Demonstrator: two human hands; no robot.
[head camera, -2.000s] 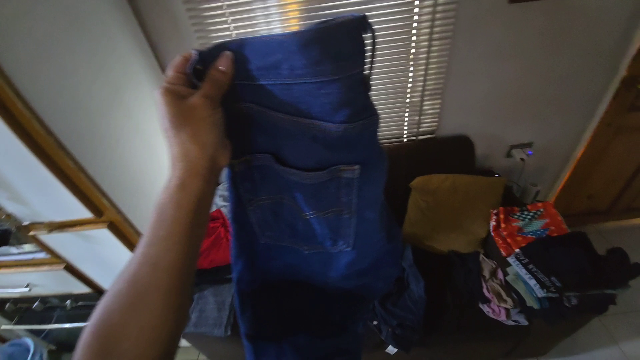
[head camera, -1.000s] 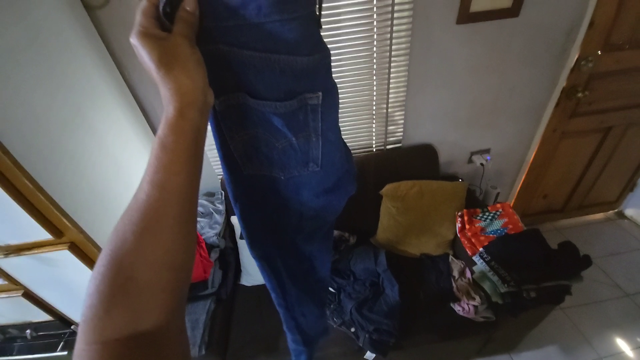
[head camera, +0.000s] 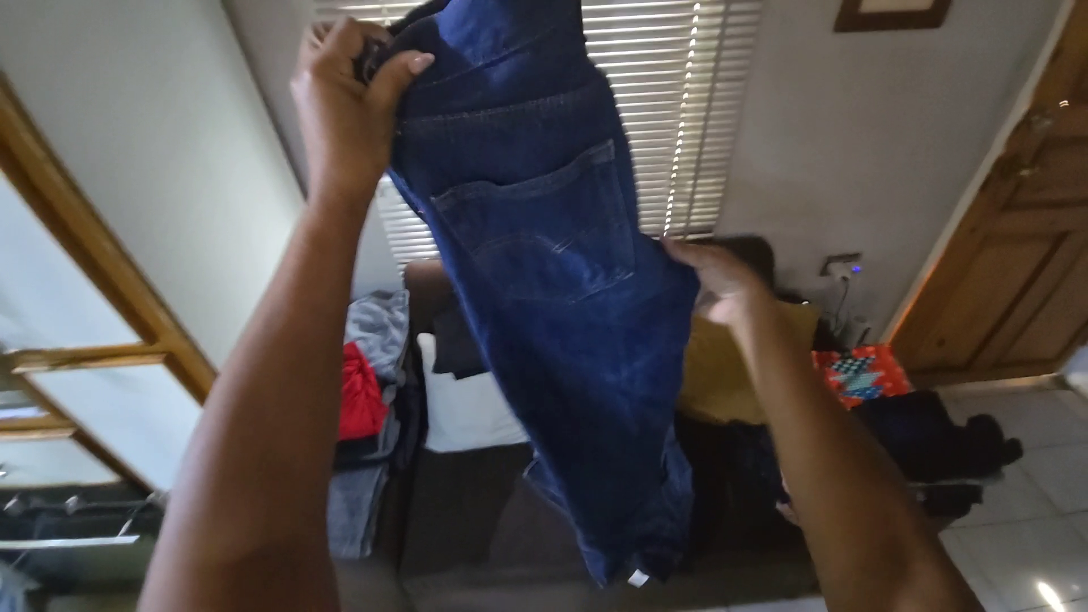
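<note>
A pair of dark blue denim jeans (head camera: 544, 255) hangs lengthwise in front of me, folded so that a stitched back pocket faces me. My left hand (head camera: 357, 93) grips the waistband at the upper left, thumb on the near side. At the crotch side of the jeans, my right hand (head camera: 714, 276) touches the denim; its fingers are partly hidden behind the cloth, so I cannot tell how firmly it holds. More dark blue denim (head camera: 676, 493) shows beside the lower leg, near a small white tag (head camera: 638, 578).
A dark sofa (head camera: 476, 510) stands below, bearing a white cushion or cloth (head camera: 467, 408) and a mustard cushion (head camera: 748, 365). Folded grey and red clothes (head camera: 361, 391) lie left, orange patterned cloth (head camera: 863, 374) and dark clothes (head camera: 926, 438) right. Window blinds (head camera: 671, 110) and a wooden door (head camera: 1011, 221) are behind.
My right hand has come into view from the right and now meets the side of the jeans. My left hand keeps hold of the waistband.
</note>
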